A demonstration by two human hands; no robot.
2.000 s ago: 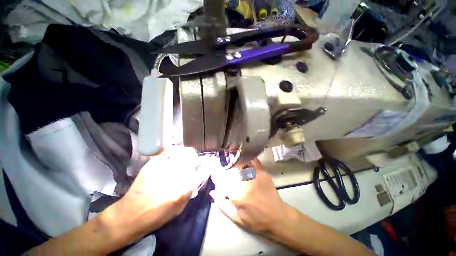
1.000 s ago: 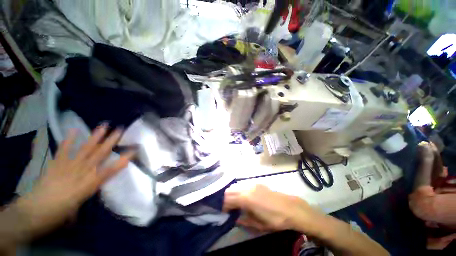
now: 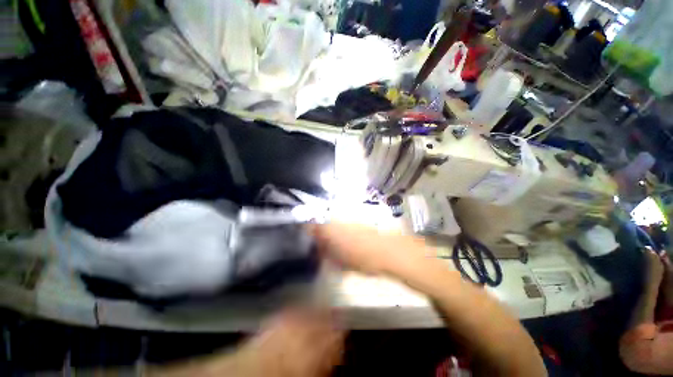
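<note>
The navy, black, grey and white garment (image 3: 184,243) lies bunched on the bed left of the needle, its near part blurred. The sewing machine head (image 3: 457,162) is cream, with bright glare at the needle. My right hand (image 3: 347,247) is at the garment's right edge, just in front of the needle area; its fingers look closed on the cloth, though blurred. My left hand (image 3: 302,335) is low in the picture, in front of the table's edge, strongly blurred; its fingers cannot be made out.
Black-handled scissors (image 3: 477,261) lie on the bed right of the needle, near the control panel (image 3: 562,283). Folded white pieces (image 3: 430,215) lie behind them. White cloth (image 3: 251,51) is heaped behind. Another person's arm (image 3: 646,316) shows at the far right.
The garment has shifted and spread out left of the needle. My left hand has moved from the cloth at left to the lower middle. My right hand has moved up towards the needle. The view has shifted.
</note>
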